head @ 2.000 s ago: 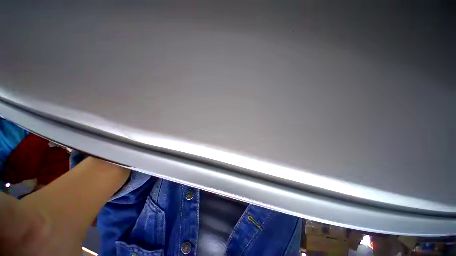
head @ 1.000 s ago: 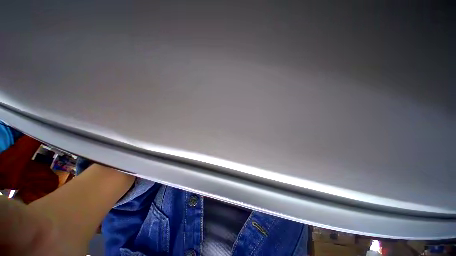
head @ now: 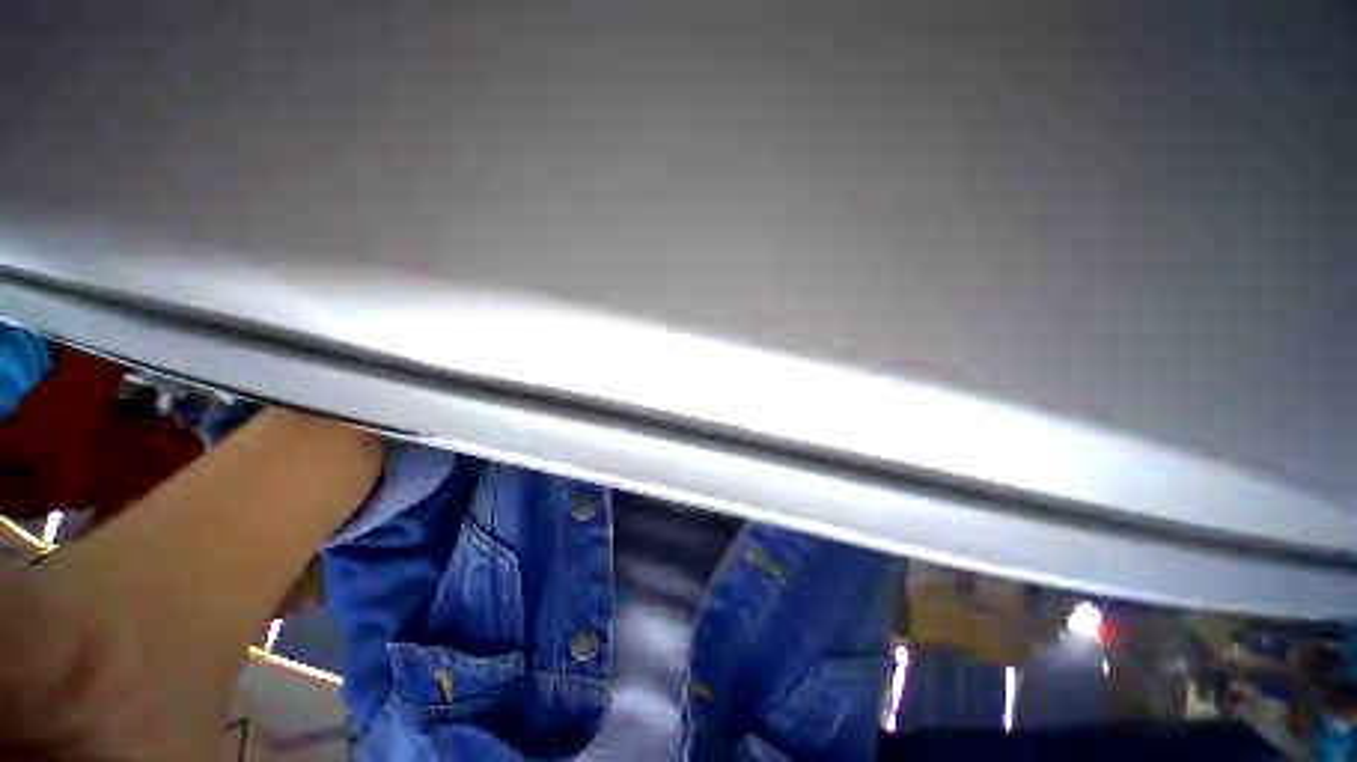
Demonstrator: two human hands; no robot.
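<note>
A huge blurred grey-white curved surface [head: 670, 194], likely a cap brim, fills the upper picture very near the camera. Its pale rim [head: 833, 491] slopes down to the right. My left forearm runs from a denim cuff under the rim to the lower left corner. My left hand [head: 52, 677] is raised very near the camera, blurred and cut off by the edge. Its fingers do not show, so I cannot tell what it holds. My right hand is not in view. No workpiece can be made out.
My blue denim jacket [head: 558, 581] shows below the rim, over a dark and grey top. Dark red and light-blue shapes are at the left. Blurred brown, box-like shapes [head: 967, 610] and bright lights are at the lower right.
The rim has shifted up in the picture, and its bright band is wider. More of the jacket and the background shows. My left forearm stays raised at the lower left.
</note>
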